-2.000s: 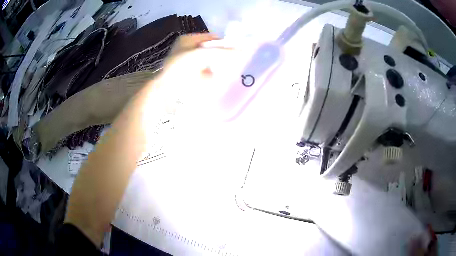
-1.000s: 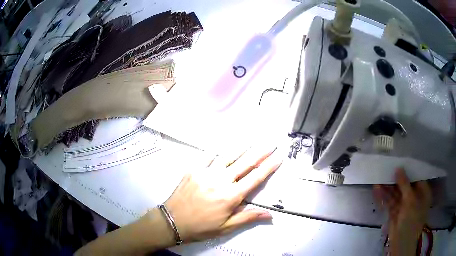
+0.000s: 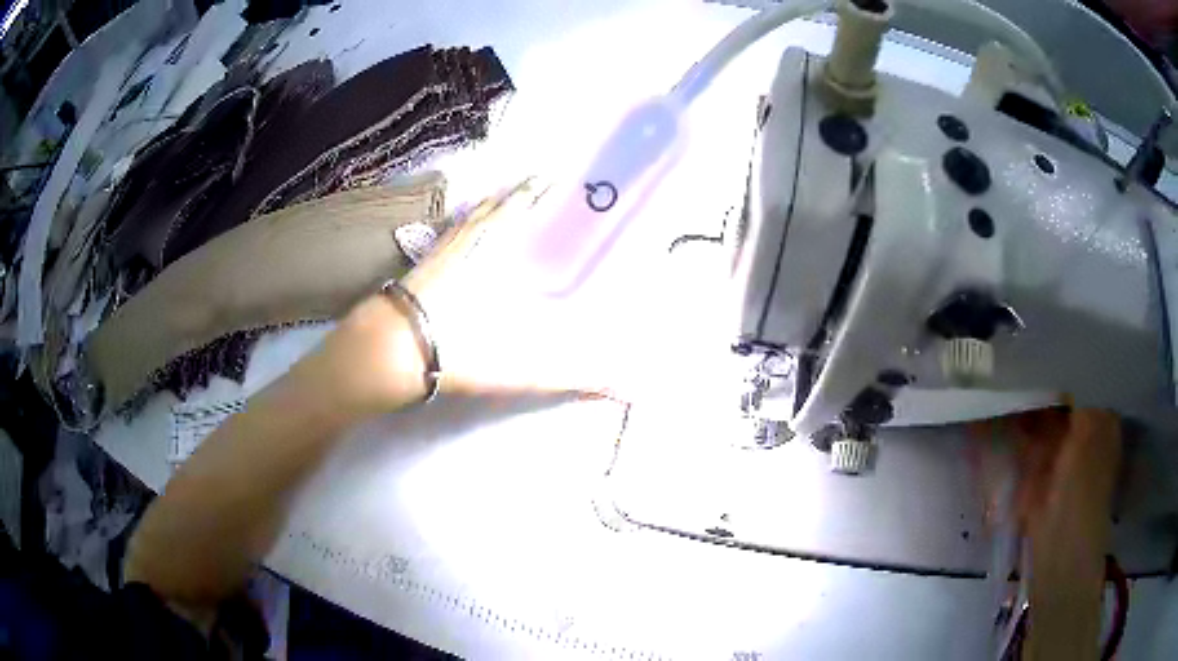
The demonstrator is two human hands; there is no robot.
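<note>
A broad white sheet (image 3: 911, 411), possibly pattern paper, shows under the white sewing machine head (image 3: 807, 245); glare hides most of its outline. My left hand (image 3: 472, 291) reaches over the bright area left of the lamp, palm side down and washed out by glare. A bracelet is on its wrist. Whether it holds anything cannot be told. My right hand (image 3: 1066, 452) is blurred at the right, at the sheet's edge beneath the machine arm; its fingers are partly hidden. The presser foot area (image 3: 769, 407) lies between the hands.
A beige fabric stack (image 3: 271, 265) lies at the left, with dark frayed pieces (image 3: 362, 123) behind. A curved white strip (image 3: 196, 426) is partly behind my left forearm. The lamp (image 3: 607, 194) hangs over the work. Red scissor handles (image 3: 1116, 607) show beside my right wrist.
My left hand has moved from beside the needle up and left toward the beige stack. My right hand stays near the sheet's right part, slightly higher. The view has shifted slightly.
</note>
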